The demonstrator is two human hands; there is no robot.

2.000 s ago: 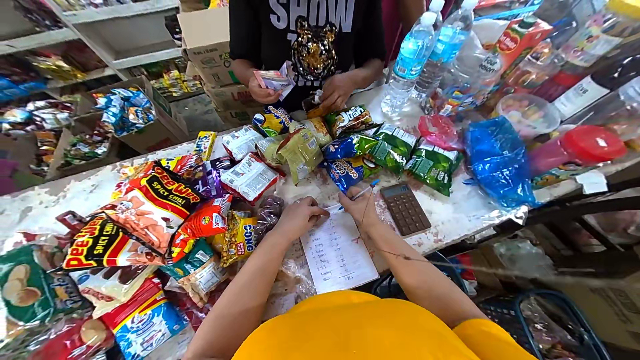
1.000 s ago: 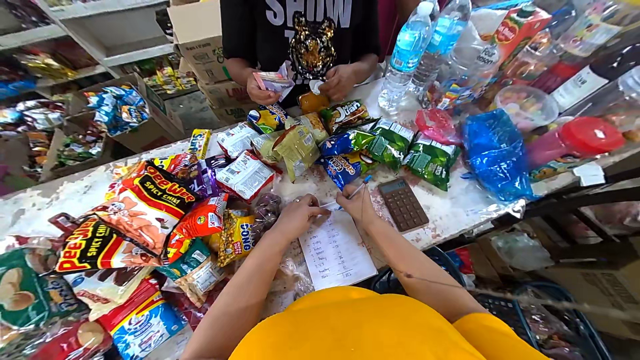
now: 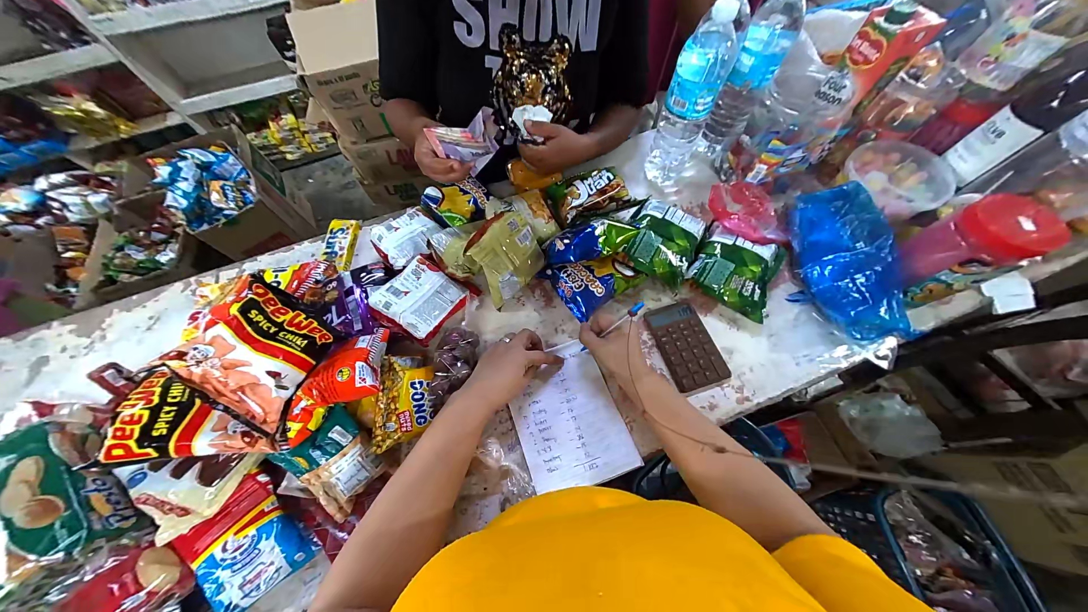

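Note:
A sheet of white paper (image 3: 574, 421) bearing a handwritten list lies on the worn counter in front of me. The fingertips of my left hand (image 3: 512, 367) rest on its upper left edge. At its upper right corner my right hand (image 3: 619, 347) holds a blue-capped pen (image 3: 625, 317), tip toward the paper. A brown calculator (image 3: 687, 347) lies just right of that hand, with a thin string running past it. Snack packets are spread left of and beyond the paper, among them a large red and black chili snack bag (image 3: 255, 348) and green chip bags (image 3: 738, 268).
Across the counter a person in a black shirt holds what look like banknotes (image 3: 459, 143). Water bottles (image 3: 693, 93), a blue plastic bag (image 3: 850, 259) and a red-lidded jar (image 3: 1011, 229) stand or lie at the right. Cardboard boxes (image 3: 255, 191) of packets are behind the counter, left.
The other person's hand has risen from the counter packets and now holds something whitish near the chest. My hands have stayed at the top of the paper, with small shifts of the fingers.

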